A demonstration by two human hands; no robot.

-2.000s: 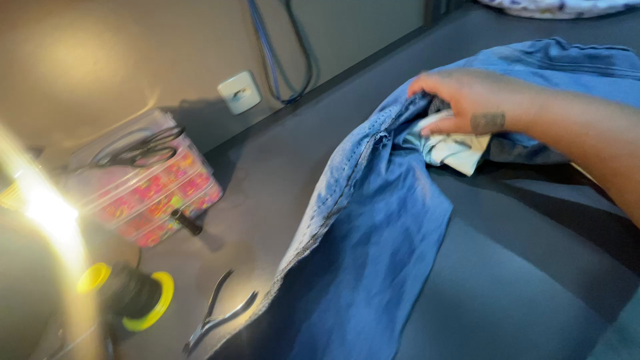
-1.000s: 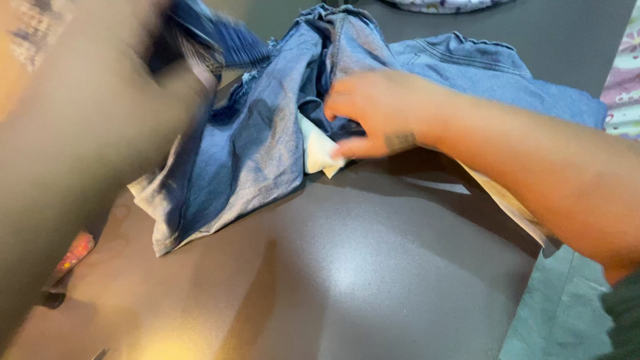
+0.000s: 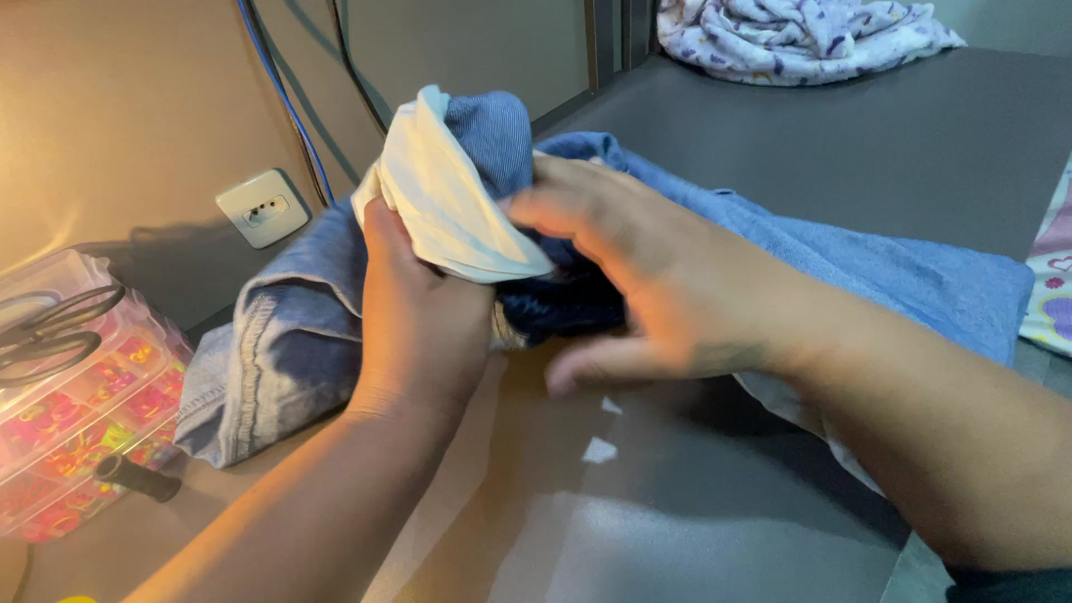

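Blue denim jeans (image 3: 846,251) lie bunched across the dark table, one frayed, faded edge hanging toward the left. My left hand (image 3: 427,310) grips a bundle of the denim with a white cloth piece (image 3: 444,193), perhaps a pocket lining, folded over its top. Just right of that bundle is my right hand (image 3: 670,276), blurred, with its fingers and thumb apart; whether its fingertips touch the fabric is not clear. Two small white scraps (image 3: 600,450) lie on the table below it.
At the left stands a clear plastic organizer (image 3: 92,419) of colourful small pieces, with scissors (image 3: 50,335) on top and a dark spool (image 3: 138,477) beside it. A socket (image 3: 264,208) and cables are on the wall. A patterned blanket (image 3: 796,42) lies at the back.
My left hand, out of view two seconds ago, now grips the raised denim and white cloth. My right hand has come off the white cloth, and its fingers have spread.
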